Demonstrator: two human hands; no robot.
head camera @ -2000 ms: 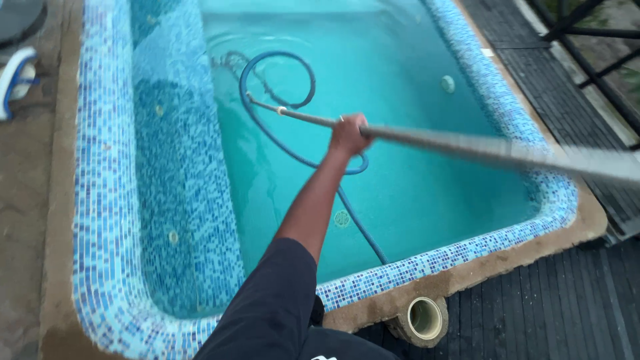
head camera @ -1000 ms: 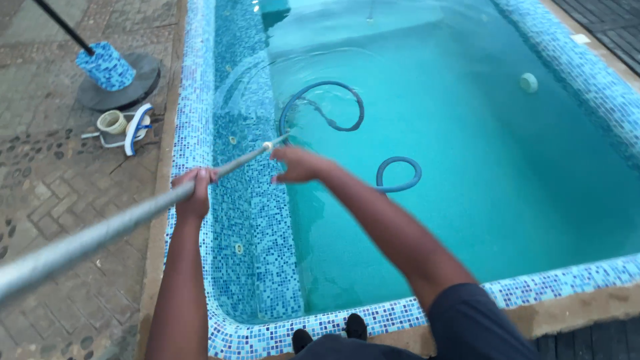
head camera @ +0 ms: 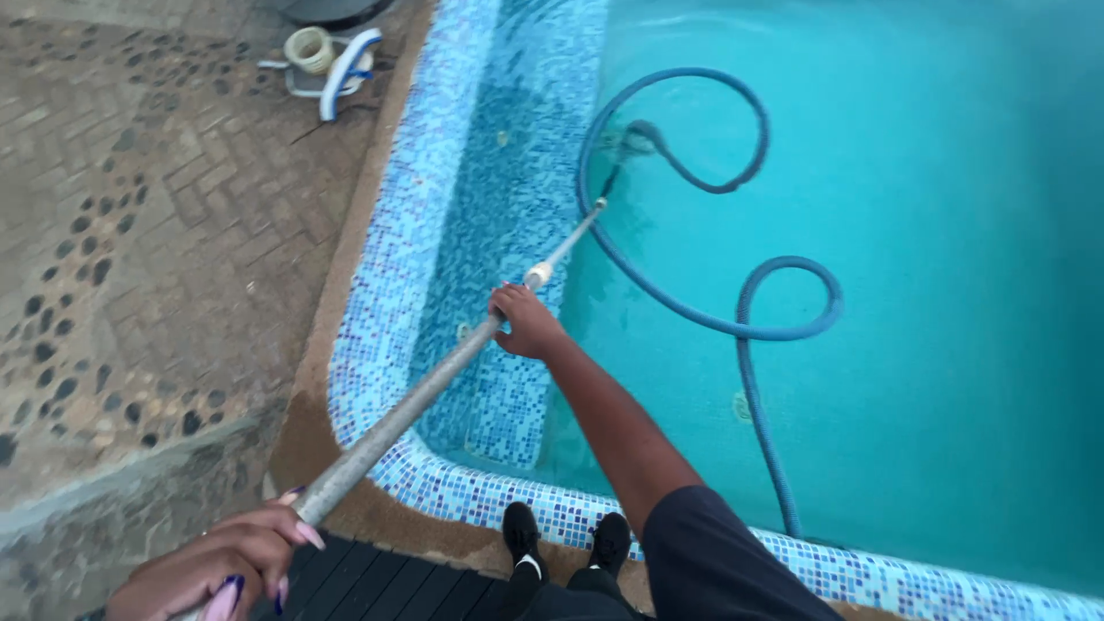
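My left hand (head camera: 228, 552) is closed around the near part of a grey telescopic pole (head camera: 405, 418) at the lower left. Farther along, my right hand (head camera: 522, 323) grips the same pole just below its white locking collar (head camera: 538, 275). The pole slants away over the tiled ledge, and its thinner section enters the water. Its far end is dark and blurred under the surface. A blue ribbed hose (head camera: 668, 297) lies in loops in the water, crosses near the pole's far section and runs to the near pool edge.
Blue mosaic tiles line the pool edge (head camera: 871, 578), where my black shoes (head camera: 522, 530) stand. A submerged tiled ledge (head camera: 509, 405) runs along the left. A white and blue pool brush (head camera: 349, 73) and a cream ring-shaped part (head camera: 309, 50) lie on the brick paving.
My right hand, off the pole with its fingers apart one second ago, now grips it. My left hand has moved down and left in view. The view has shifted.
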